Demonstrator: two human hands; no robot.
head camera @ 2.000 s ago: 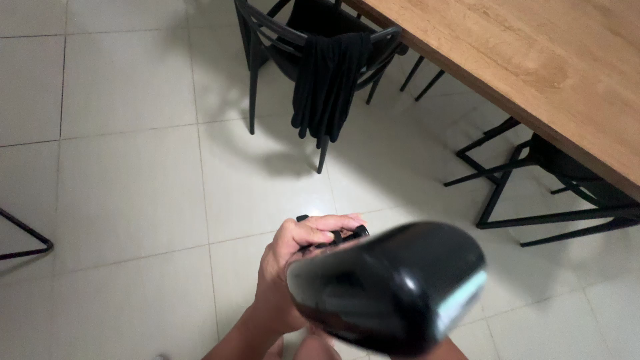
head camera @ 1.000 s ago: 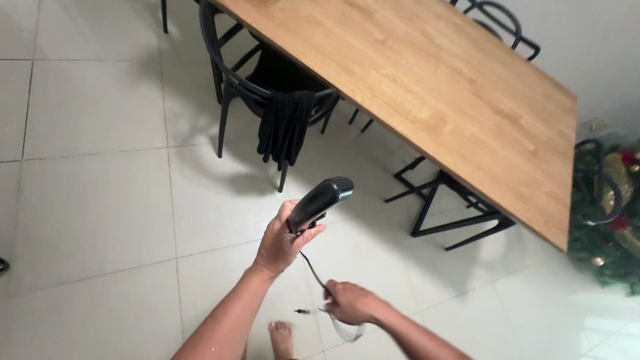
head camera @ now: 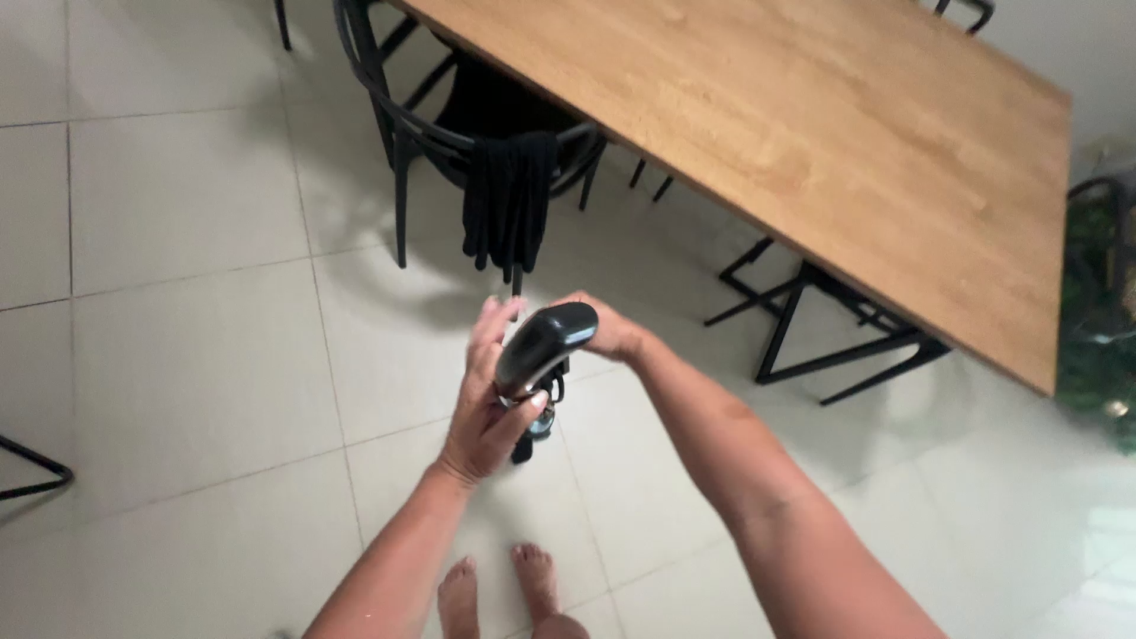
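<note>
A glossy black device with a rounded, curved body [head camera: 546,342], its exact kind unclear, is held up in front of me above the tiled floor. My left hand [head camera: 488,408] grips its lower left end, thumb across the near side and some fingers spread upward. Behind the device's right end is my right hand [head camera: 599,327], its fingers mostly hidden, so whether it holds the device or a part of it cannot be told. Black looped and clear parts [head camera: 546,413] hang below the body, close to my left thumb.
A wooden table [head camera: 781,115] spans the upper right. At its near side stands a black chair [head camera: 399,115] with black cloth [head camera: 510,200] over the back. Another black chair [head camera: 834,337] is under the table. Greenery with ornaments [head camera: 1100,311] is at far right. My bare feet [head camera: 537,577] are below.
My right hand, which held a dark cable low on the right a second ago, has moved up behind the device. My left hand still holds the device.
</note>
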